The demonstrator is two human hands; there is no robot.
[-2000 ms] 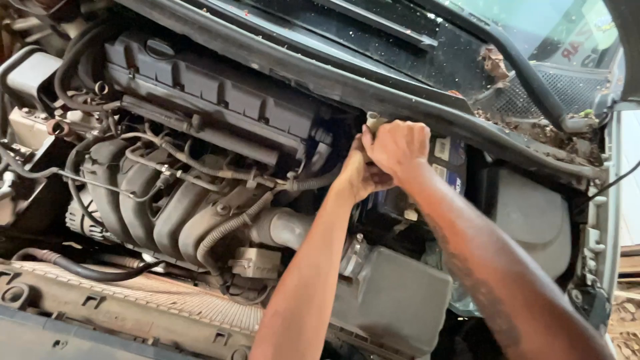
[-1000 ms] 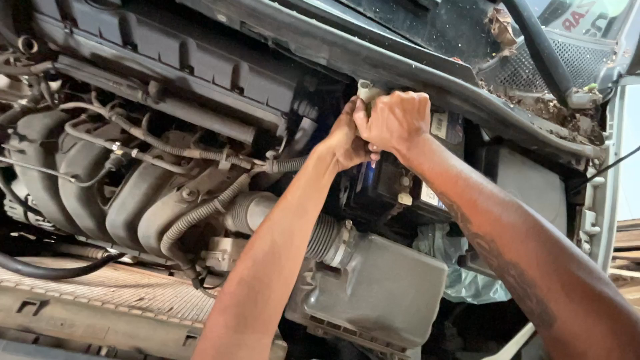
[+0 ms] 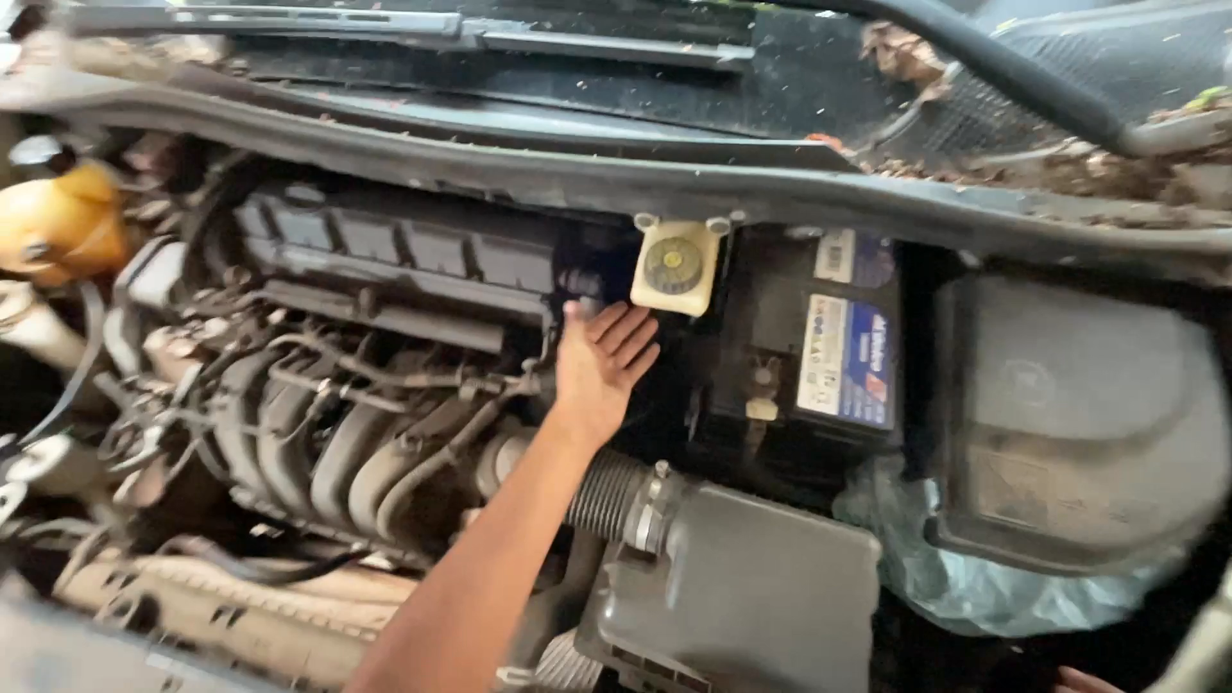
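Observation:
A pale brake fluid reservoir [image 3: 702, 289] with a dark round cap [image 3: 674, 265] on it sits below the windshield edge. My left hand [image 3: 606, 366] is just below and left of it, palm up with fingers spread, holding nothing. Beside the reservoir on the right is a black car battery [image 3: 760, 327] with a blue and white label. At the bottom right edge only a few fingertips of my right hand [image 3: 1080, 680] show; whether it holds anything is hidden.
A ribbed air intake hose [image 3: 608, 496] joins the air filter box [image 3: 770, 577]. The engine cover [image 3: 404, 250] and intake manifold [image 3: 337, 462] lie left. A grey plastic cover [image 3: 1088, 414] and clear plastic sheeting [image 3: 1011, 587] are right. A yellow container [image 3: 63, 226] stands far left.
My hands were together at the reservoir and have come apart. The right hand has moved down to the bottom right edge, the left is now spread beside the reservoir. The cap now shows.

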